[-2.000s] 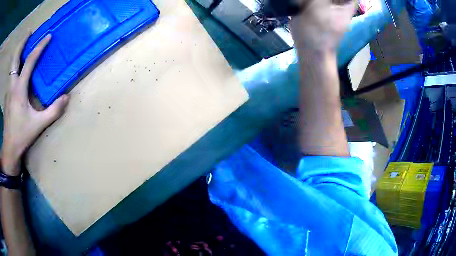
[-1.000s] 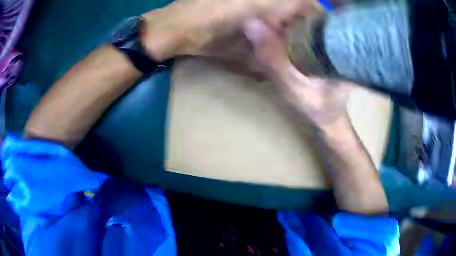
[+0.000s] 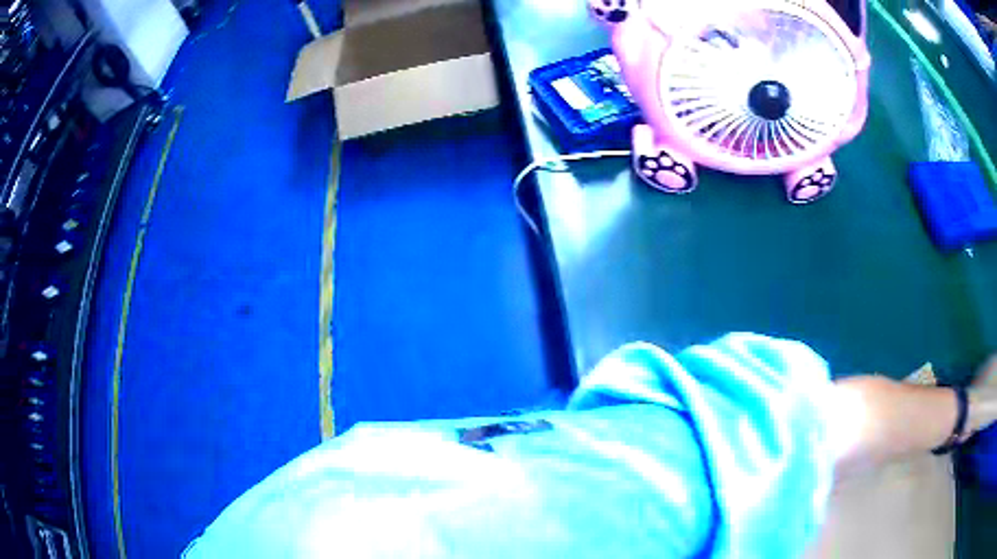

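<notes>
My left forearm in a light blue sleeve reaches to the right edge of the view, with a dark band on the wrist. My left hand (image 3: 984, 406) is blurred and cut off by that edge, so its grip cannot be told. A piece of something blue (image 3: 985, 464) shows just below it at the edge. The tan cardboard mat (image 3: 899, 508) lies under the forearm at the lower right. My right hand is out of the picture.
A pink animal-shaped fan (image 3: 769, 100) stands on the dark green bench (image 3: 700, 262), its white cable near the bench edge. An open blue shell (image 3: 590, 96) lies beside it. A blue case (image 3: 954, 203) lies at the right. An open carton (image 3: 415, 87) is on the blue floor.
The view has swung left to the fan and floor. The right hand and the driver have left the picture. The left hand is now at the right edge, apart from where both hands were together.
</notes>
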